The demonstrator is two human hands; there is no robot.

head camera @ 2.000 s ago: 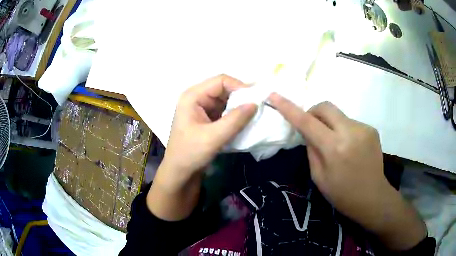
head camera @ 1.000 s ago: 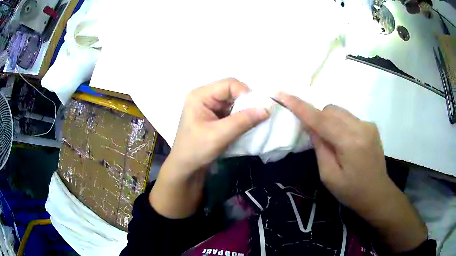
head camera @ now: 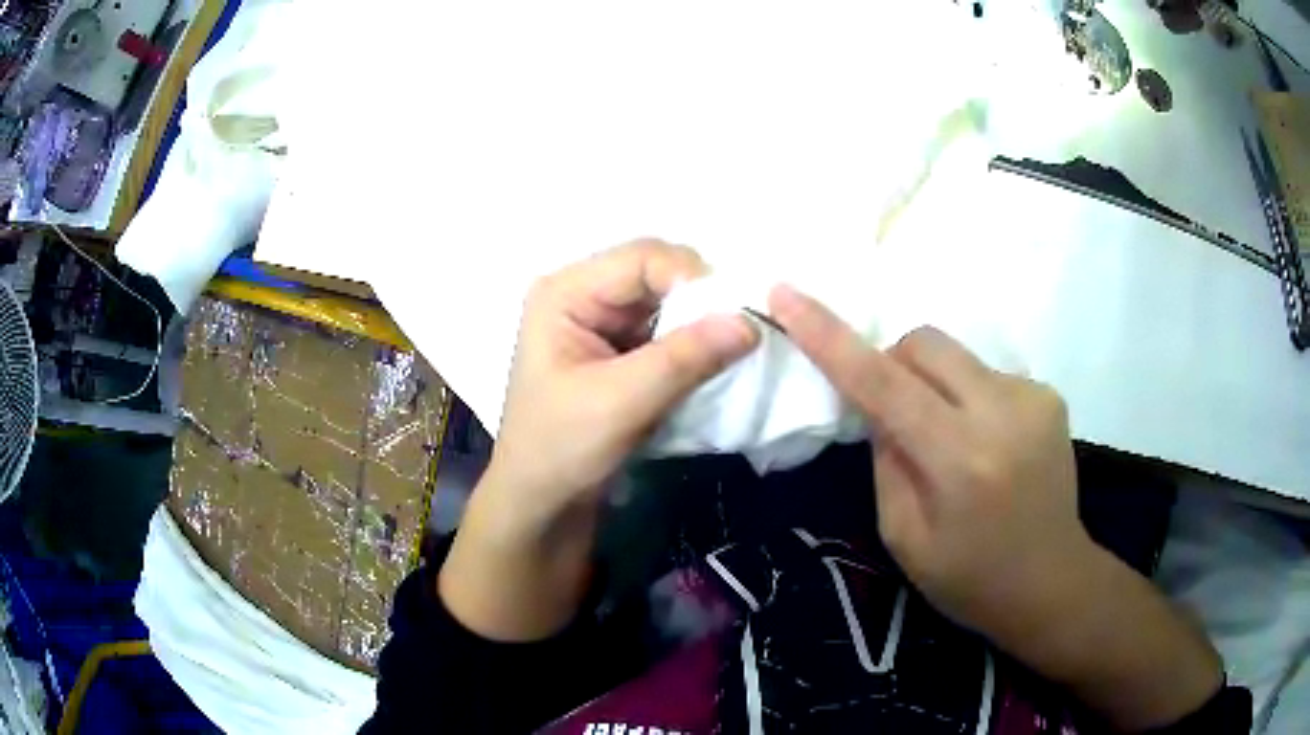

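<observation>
A bright white garment (head camera: 575, 129) spreads over the table, and a bunched part of it (head camera: 769, 409) hangs at the table's near edge. My left hand (head camera: 589, 373) pinches this bunched part between thumb and fingers. My right hand (head camera: 963, 460) holds a small thin dark metal tool (head camera: 764, 317) under the index finger. The tool's tip is at the cloth, close to my left thumb. The rest of the tool is hidden in my right hand, so its kind is unclear.
Slim silver tweezers (head camera: 1271, 216) lie at the right beside a tan ticket (head camera: 1289, 137). A dark slot (head camera: 1106, 187) and metal discs (head camera: 1154, 89) are on the white table (head camera: 1149, 330). At left are taped cardboard (head camera: 295, 460), white cloth (head camera: 237, 632) and a fan (head camera: 15, 373).
The tool tip and my right hand have shifted slightly left, closer to my left thumb, than one second ago. My left hand keeps its pinch on the white cloth.
</observation>
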